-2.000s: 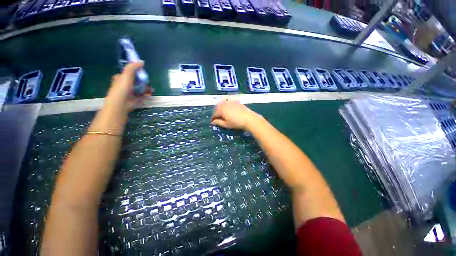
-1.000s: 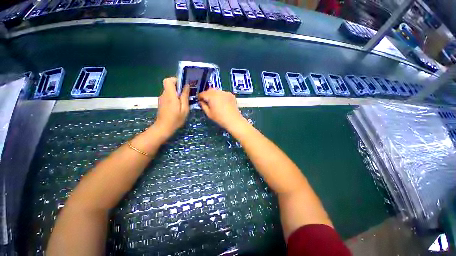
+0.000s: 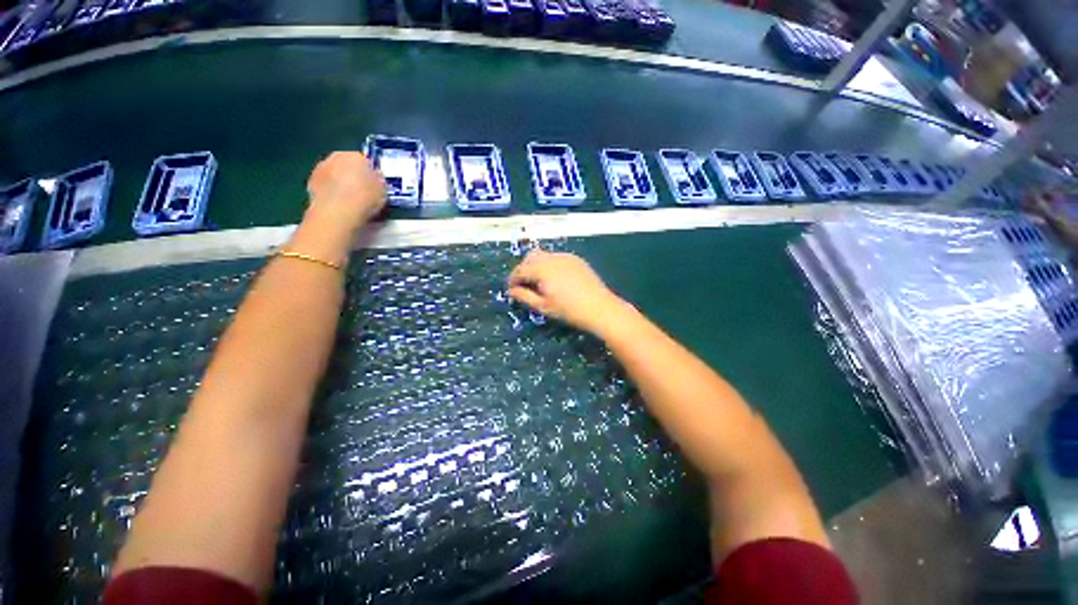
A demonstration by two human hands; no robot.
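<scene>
My left hand (image 3: 346, 189) is over the near side of the green belt. Its fingers are curled at the left edge of a pale blue-rimmed plastic housing (image 3: 397, 171), which lies on the belt in the row; the fingertips are partly hidden. My right hand (image 3: 560, 287) is low over the upper right part of the clear blister tray (image 3: 225, 402), thumb and fingers close together and pointing left at the pockets. No part can be made out between its fingertips. The tray lies flat in front of me, its shiny pockets in rows.
More open housings stand in a row on the green belt (image 3: 272, 101), left and right of my left hand. A pale rail (image 3: 709, 220) divides belt and bench. Wrapped trays (image 3: 946, 331) are stacked at right, a sheet (image 3: 30, 307) at left. Dark units lie beyond.
My hands were together on a raised housing and have parted. The housing is now down on the belt at my left hand. My right hand has moved back over the tray.
</scene>
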